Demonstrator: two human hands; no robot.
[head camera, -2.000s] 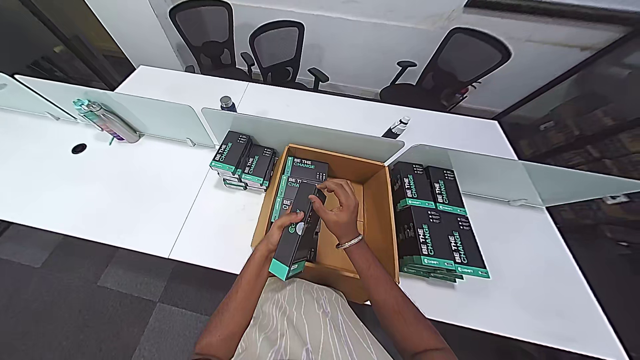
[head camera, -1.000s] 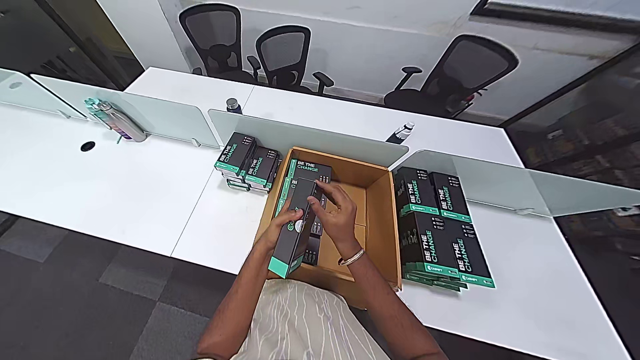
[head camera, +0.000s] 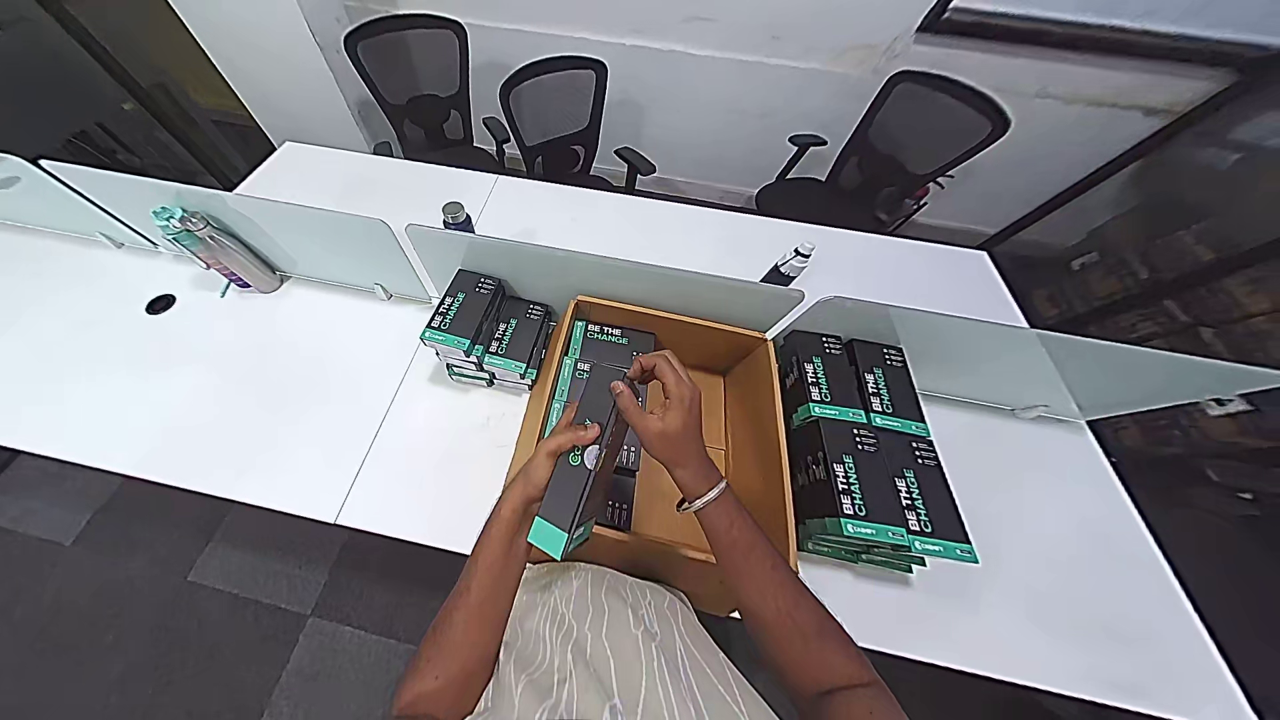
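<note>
My left hand (head camera: 553, 455) grips a black and green product box (head camera: 570, 490) by its side, tilted above the near left part of an open cardboard carton (head camera: 785, 470). At the upper end of that box, my right hand (head camera: 665, 405) has thumb and forefinger pinched together at its edge; whether they hold a flap or tape cannot be told. Similar black boxes (head camera: 612, 345) stand in the carton's left side, partly hidden by the held box and my hands. The carton's brown bottom shows on the right.
Stacks of black and green boxes stand left (head camera: 465, 305) and right (head camera: 850, 480) of the carton on the white desk (head camera: 250, 400). Frosted partitions (head camera: 600, 280) run behind it. Bottles (head camera: 235, 255) lean at the left partition; others (head camera: 790, 265) stand beyond. Mesh chairs (head camera: 555, 110) are farther back.
Both hands stay around the same box over the carton, with only small finger movements of my right hand at its upper end. The stacks have not changed.
</note>
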